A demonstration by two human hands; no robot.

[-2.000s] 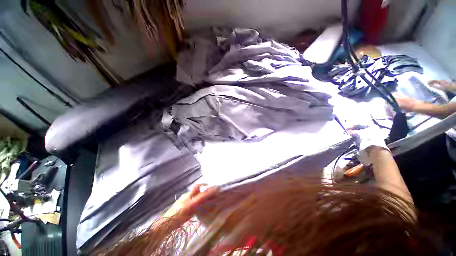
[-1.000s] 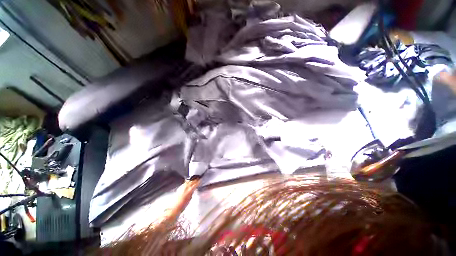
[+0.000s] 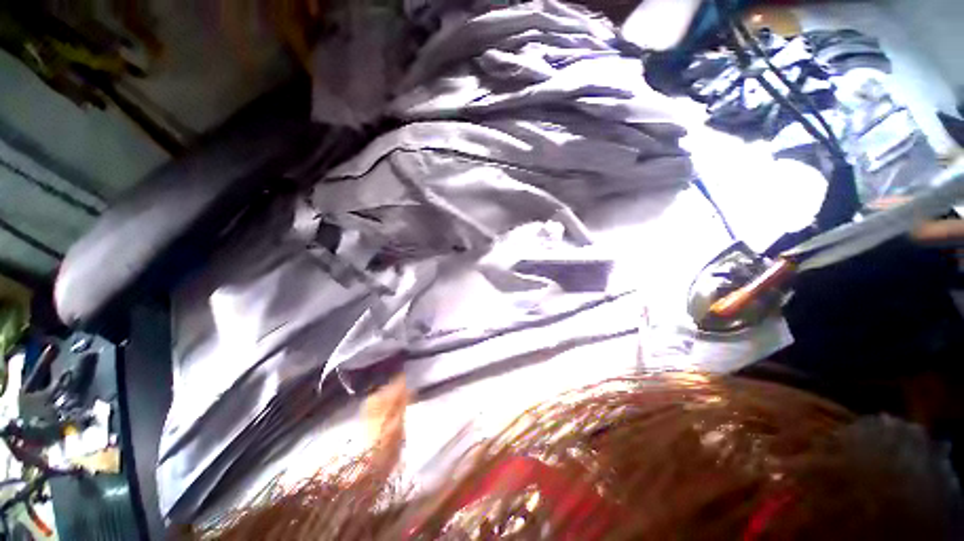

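Note:
A grey garment piece [image 3: 476, 301] lies with folds and dark edge lines near the front of the pressing table. My left hand [image 3: 387, 414] is blurred and partly behind hair. It touches the piece's near left edge, where the cloth is raised. The cloth hides its fingertips, so its grip cannot be told. My right hand cannot be made out. The steam iron [image 3: 743, 291], silver with an orange-brown handle, rests at the right table edge with no hand on it. Layered grey pieces [image 3: 238, 349] lie at left.
A crumpled grey heap [image 3: 529, 116] covers the back. A long padded roll [image 3: 137, 248] stands behind the stack. Dark cables [image 3: 788, 100] hang at right above striped cloth. A cluttered side table [image 3: 95, 460] is at far left. Hair blocks the bottom of the view.
My right hand has let go of the iron and left the visible area. The garment's near part is now folded and raised by my left hand. The view has shifted.

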